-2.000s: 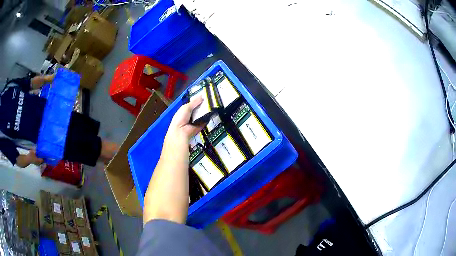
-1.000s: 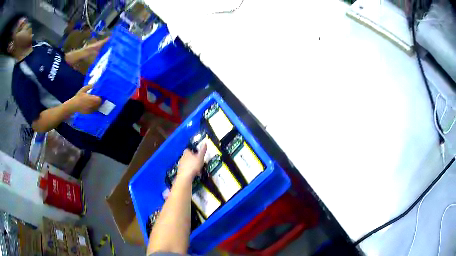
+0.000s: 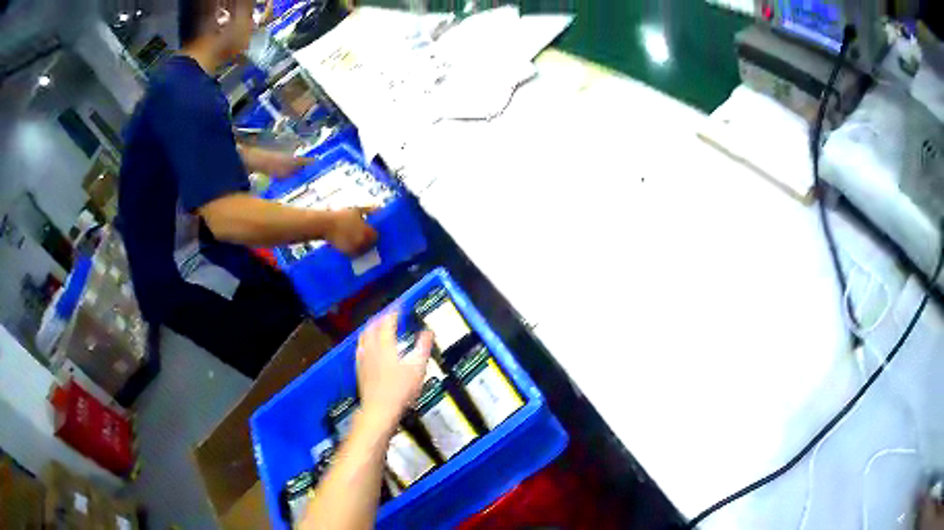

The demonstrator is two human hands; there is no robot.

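My left hand (image 3: 391, 362) is over the near blue bin, its fingers and thumb apart. A battery-pack unit lies partly hidden under the hand; no unit is seen lifted. Other open units with white cells, yellow edges and green boards, such as this unit (image 3: 490, 391), lie in rows on the bin's right side. Darker units lie less evenly at its left. The blue bin (image 3: 495, 451) stands beside the bench. A small blurred patch at the lower right edge may be part of my right hand; I cannot tell.
A person in dark blue (image 3: 186, 155) holds a second blue bin (image 3: 399, 240) of pale units just beyond mine. The white bench (image 3: 621, 259) runs along the right, with a black cord (image 3: 828, 427) and instruments behind. A cardboard flap (image 3: 243, 440) stands left of the near bin.
The other person has moved forward and lowered the second bin beside the bench. The view has shifted, so the near bin sits lower. My left hand remains over it, fingers now spread.
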